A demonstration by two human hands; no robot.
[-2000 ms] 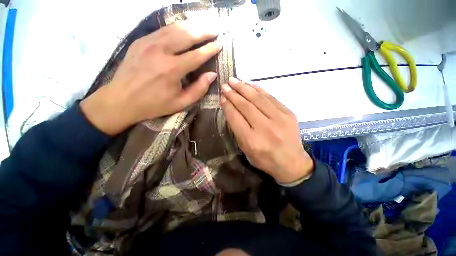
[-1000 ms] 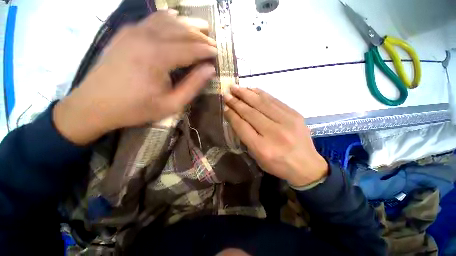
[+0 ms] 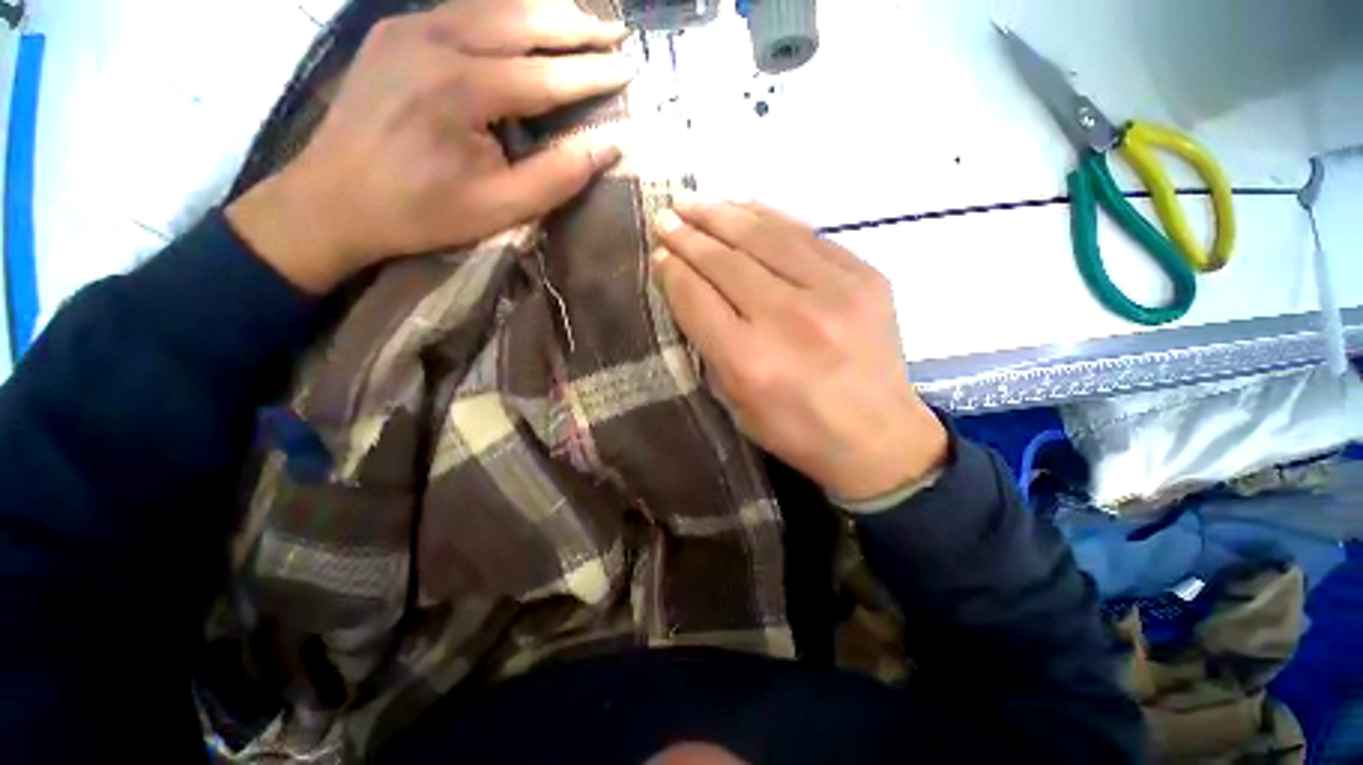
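Note:
Brown plaid fabric with cream checks (image 3: 493, 448) runs from under the machine head down over the wearer's lap. My left hand (image 3: 449, 142) lies on its upper part, fingers spread and pointing right, thumb apart from the fingers. My right hand (image 3: 800, 336) lies at the fabric's right edge, fingertips on the plaid strip just below the needle area. The metal foot area of the machine (image 3: 673, 15) is cut off by the top edge, and glare hides detail there. A loose pale thread (image 3: 564, 314) lies on the plaid.
Scissors with one green and one yellow handle (image 3: 1144, 209) lie on the white table (image 3: 927, 254) to the right. A ruler strip (image 3: 1076, 374) runs along the table's front edge. White, blue and khaki cloth pieces (image 3: 1226, 635) lie below right. A blue strip (image 3: 23, 194) is at far left.
My left hand moved left and down a second ago, then back up onto the fabric near the machine head. The plaid on the lap has shifted and folded differently. My right hand stays at the edge.

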